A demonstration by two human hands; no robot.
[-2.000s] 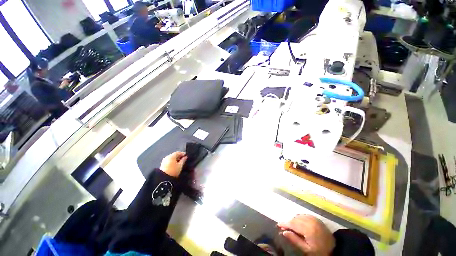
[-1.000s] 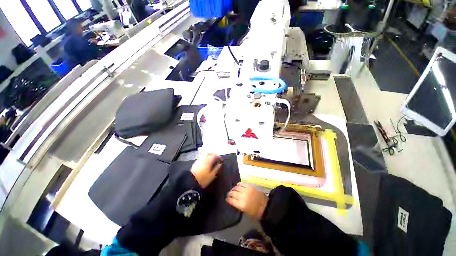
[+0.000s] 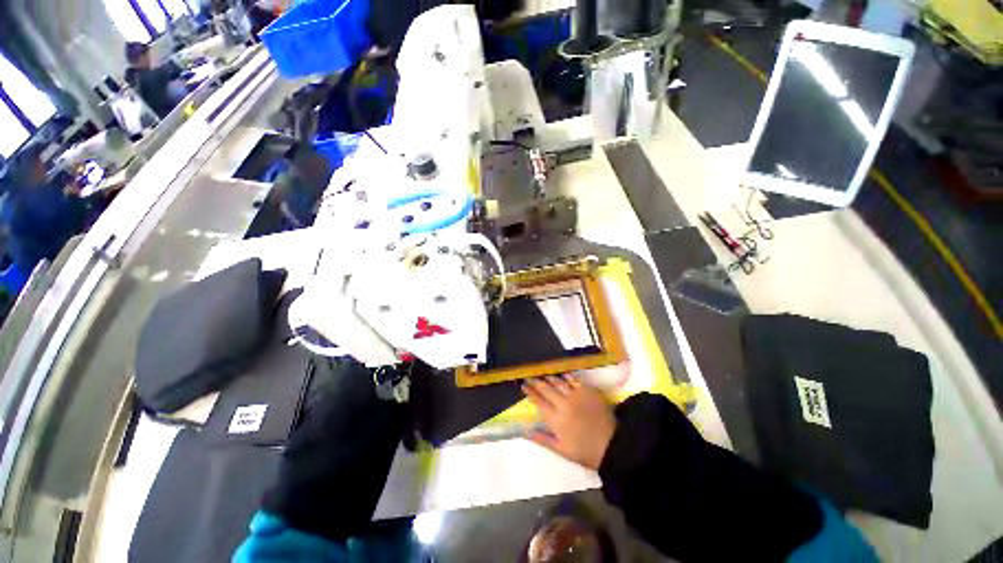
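A dark fabric panel point(image 3: 524, 334) lies under the amber-brown clamp frame point(image 3: 539, 373) and shows in its window. Its dark part also shows left of the frame, beside the machine head point(image 3: 412, 313). My right hand point(image 3: 574, 420) rests palm down at the frame's front edge, over the yellow tape point(image 3: 649, 330), fingers slightly apart and holding nothing visible. My left sleeve reaches up to the left underside of the machine head; my left hand is hidden there. A white base sheet point(image 3: 495, 475) shows in front of the frame.
Labelled dark panels point(image 3: 841, 412) lie at right, with snips point(image 3: 723, 236) and a tablet-like screen point(image 3: 827, 116) behind. At left are a puffy dark stack point(image 3: 204, 335), a small labelled piece point(image 3: 249, 418) and a large dark panel point(image 3: 198, 495). A blue bin point(image 3: 313, 35) stands behind.
The dark panel under my hands has moved right, into the frame area. My right hand has moved to the frame's front edge; my left hand has gone behind the machine head. The view has turned right.
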